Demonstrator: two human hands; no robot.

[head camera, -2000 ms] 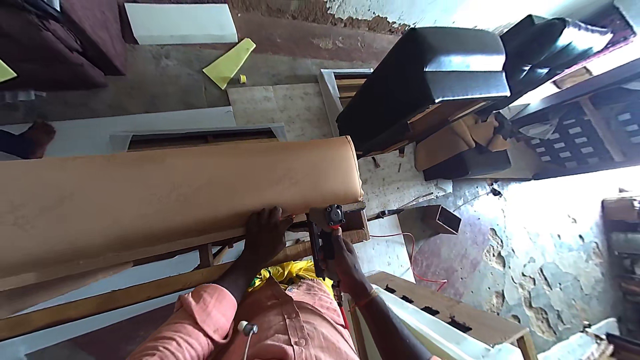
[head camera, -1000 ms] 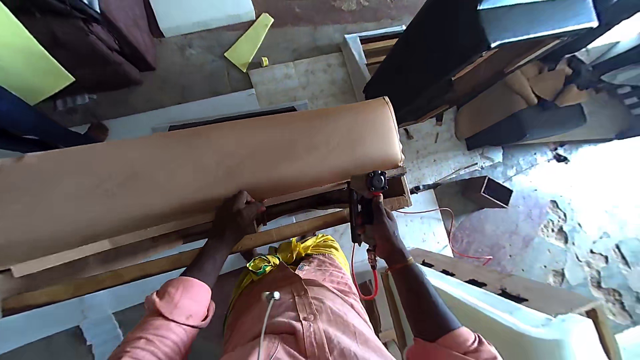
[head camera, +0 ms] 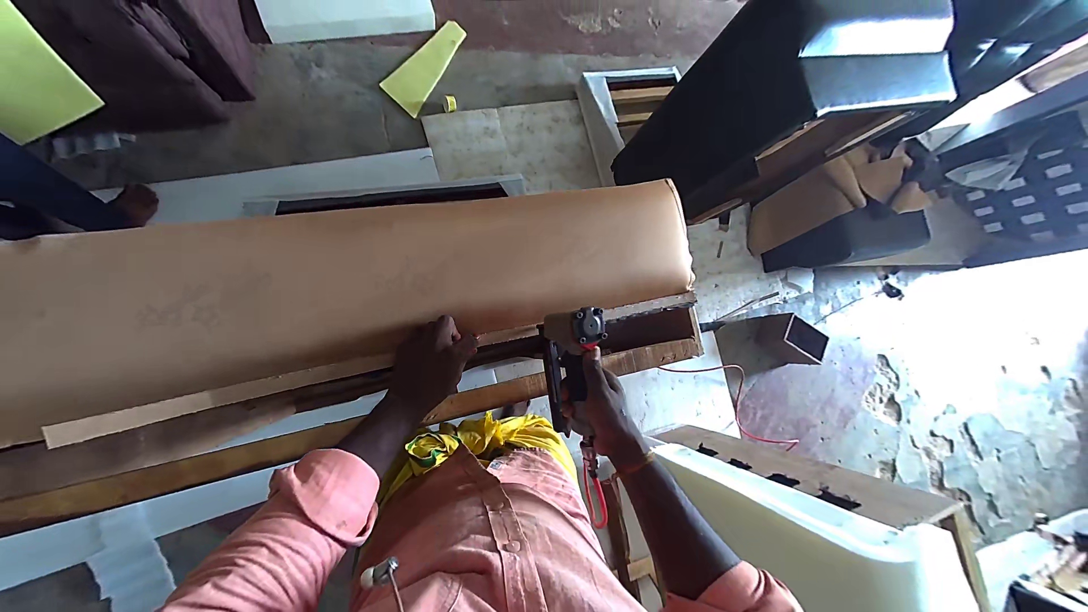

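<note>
A long piece covered in tan upholstery (head camera: 365, 289) lies across the view, with a wooden frame (head camera: 510, 393) along its near side. My left hand (head camera: 432, 361) presses on the cover's near edge, beside a pale strip (head camera: 212, 398) that runs along it. My right hand (head camera: 599, 404) grips a pneumatic stapler (head camera: 565, 365) by its handle. The stapler's head rests at the edge of the cover, to the right of my left hand. A red air hose (head camera: 599, 506) hangs from the handle. The stapler's tip is hidden.
A black upholstered piece (head camera: 722, 110) stands beyond the right end. White padding on a wooden frame (head camera: 790, 501) is at lower right. A square open-ended box (head camera: 795, 338) and a thin red hose (head camera: 741, 399) lie on the right. Another person's foot (head camera: 136, 204) shows at far left.
Since the oldest frame, my left hand has moved left along the cover's edge, away from the stapler. The stapler stays in my right hand near the right end. The view has shifted.
</note>
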